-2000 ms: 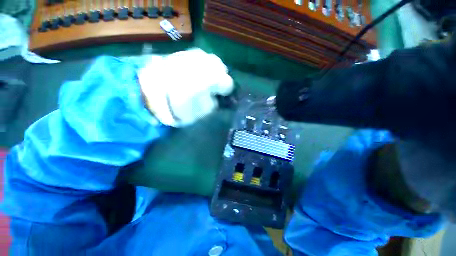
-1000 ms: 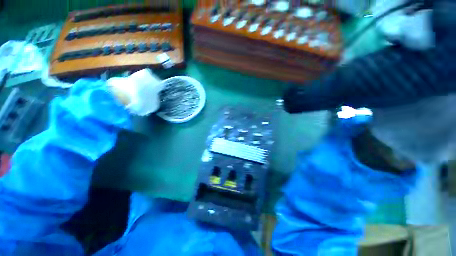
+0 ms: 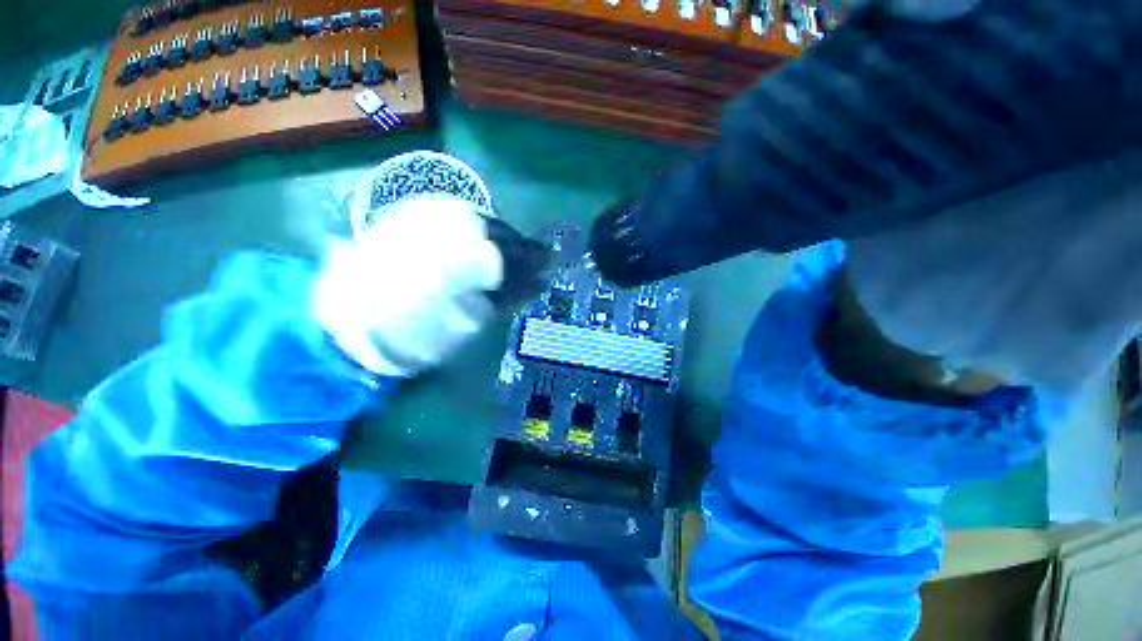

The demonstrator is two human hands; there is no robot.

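The black jig (image 3: 570, 507) lies in front of me with a finned silver heatsink (image 3: 595, 349) across its middle. Small black transistors with thin legs sit in the windows above the heatsink. My left hand (image 3: 420, 282), in a white glove with black fingertips, is at the jig's upper left edge, fingertips together; any screw between them is too small to tell. My right hand (image 3: 952, 282), gloved and partly hidden, holds the black ribbed electric screwdriver (image 3: 776, 150). Its front end is over the jig's top, close to my left fingertips; the bit is hidden.
A white bowl of screws (image 3: 426, 179) stands behind my left hand. An orange-brown transistor tray (image 3: 251, 122) is at the back left, with a loose transistor (image 3: 376, 108) on it. Stacked trays (image 3: 576, 75) stand at the back centre. A grey fixture (image 3: 31, 294) is far left.
My left hand has moved from beside the screw bowl to the right, to the jig's top. The screwdriver's front end has moved left, over the jig.
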